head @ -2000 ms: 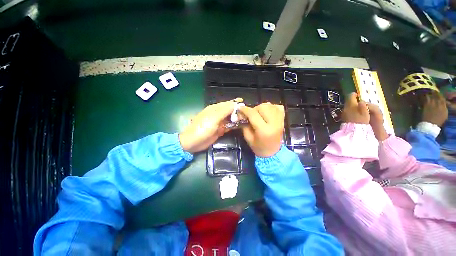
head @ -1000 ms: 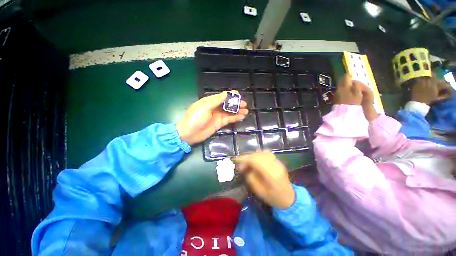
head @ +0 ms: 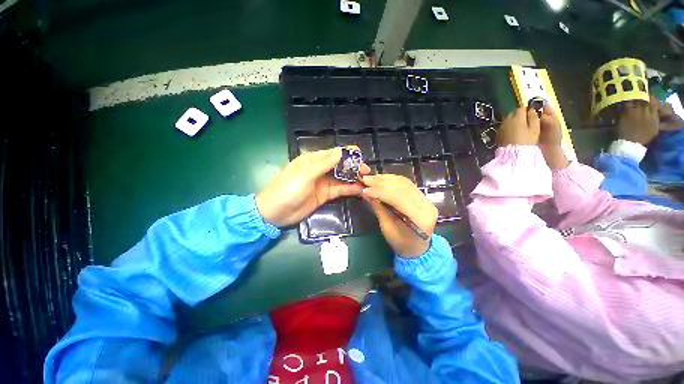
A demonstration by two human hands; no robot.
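Note:
My left hand (head: 304,187) holds a small device housing (head: 348,164) between thumb and fingers, its dark inside with pale rim facing up. My right hand (head: 399,212) holds a thin dark pen-like tool (head: 409,223), its front end at the housing's lower right edge. Both hands are over the black blister tray (head: 330,114), which has a grid of square pockets. A few part-finished housings lie dark side up in it, one at the back (head: 417,83) and one at the right (head: 484,112). A white wipe or paper scrap (head: 334,256) lies at the tray's near left corner.
Two white housings (head: 193,121) lie on the green bench (head: 142,172) at left. Stacked black trays (head: 49,195) stand far left. A metal post (head: 396,31) rises behind the tray. At right, a neighbour in pink (head: 525,202) works by a yellow-edged sheet (head: 551,105); a farther worker holds a yellow sheet (head: 619,86).
The right hand took up the thin tool near the white scrap and moved up to the housing. The left hand turned the housing dark side up. Housings on the belt have shifted left.

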